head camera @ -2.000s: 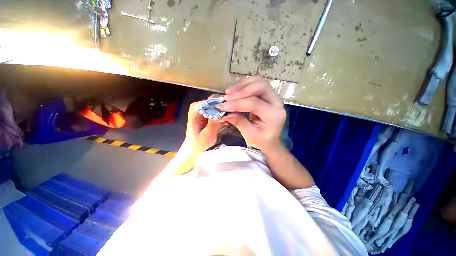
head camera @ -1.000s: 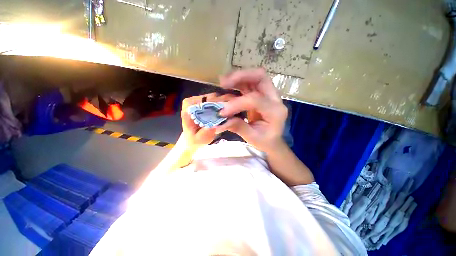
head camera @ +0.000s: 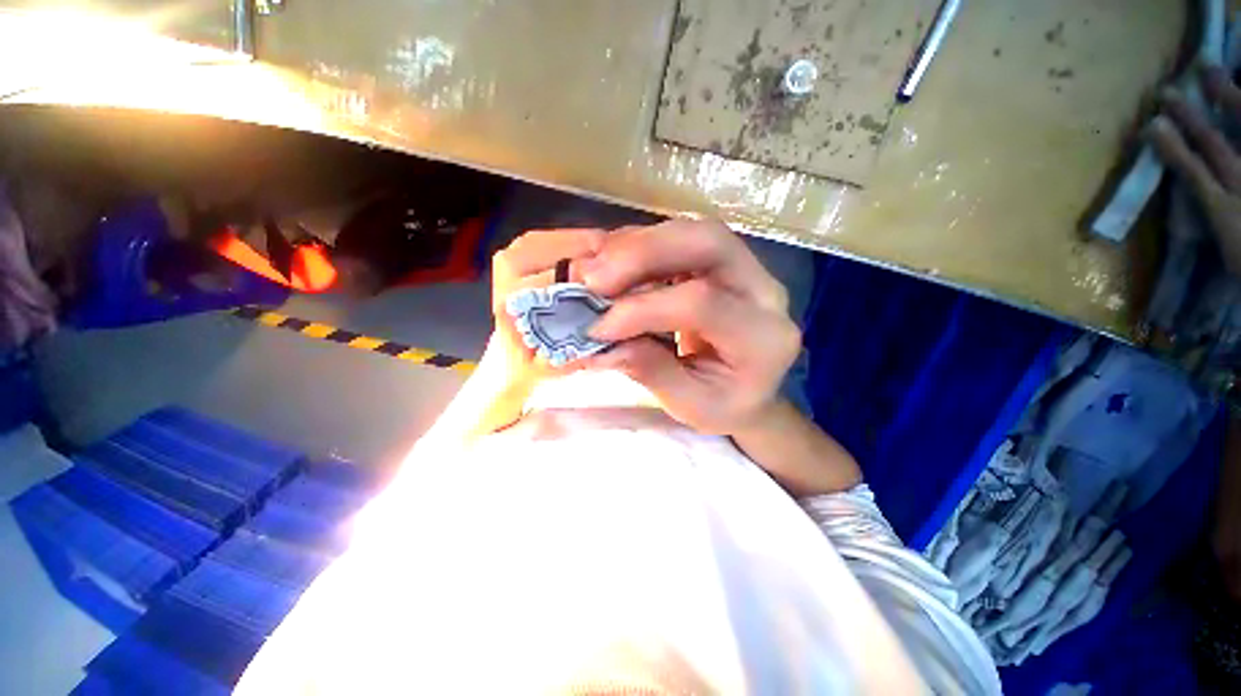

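Observation:
A handle unit (head camera: pixel 561 324) is held above the lap, seen end-on, showing its grey shield-shaped face with a pale scalloped rim. The rest of the unit is hidden by the hands. My left hand (head camera: pixel 521 292) is closed around it from the left and below. My right hand (head camera: pixel 701 320) is at its right side, with fingertips on the face and rim. A small dark piece (head camera: pixel 562 271) shows at the top of the unit between the fingers; I cannot tell what it is.
The worn tan bench (head camera: pixel 544 82) holds a small white cap (head camera: pixel 800 76) and a pen-like tool (head camera: pixel 928 52). Another person's hand (head camera: pixel 1198 150) touches handle units (head camera: pixel 1132 197) at bench right. A blue bin (head camera: pixel 973 469) with handle units is below right. Blue crates (head camera: pixel 177 476) stand lower left.
The unit's face has turned more towards the camera. My right fingers have shifted over its rim. Another person's hand has come in at the right. The bench has moved up in view.

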